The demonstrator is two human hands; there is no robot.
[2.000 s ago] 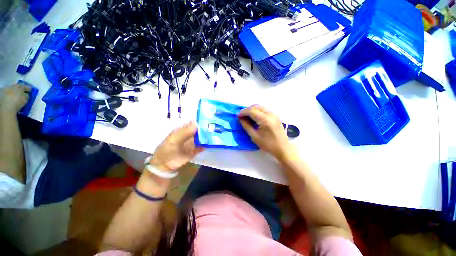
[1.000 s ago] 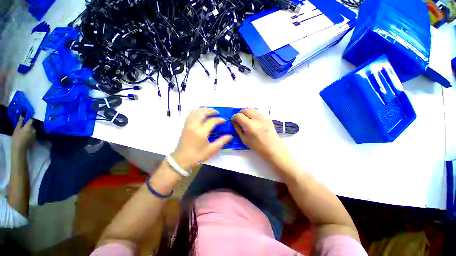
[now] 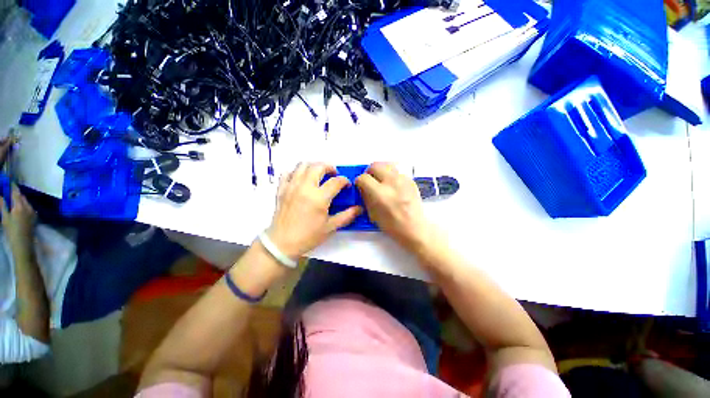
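A blue plastic insert tray [image 3: 348,204] lies on the white table in front of me, mostly covered by my hands. My left hand [image 3: 305,204] is on its left part, fingers bent over it and thumb near its middle. My right hand [image 3: 388,194] presses its fingertips on the middle and right part. A black coiled cable bundle [image 3: 438,186] with a light tie sticks out to the right from beside or under my right hand. The cable plugs are hidden by my fingers.
A loose cable pile [image 3: 241,62] is at back centre. Filled trays [image 3: 97,186] overlap at left. Printed cards [image 3: 436,47] are stacked behind. A nested tray stack [image 3: 572,155] and a larger tray stack [image 3: 607,50] are at right. Another person's hand [image 3: 19,214] is at far left.
The tray has gone from raised and tilted in my hands to flat on the table. My left hand has moved from its left edge to over it. The other person's hands have shifted at far left.
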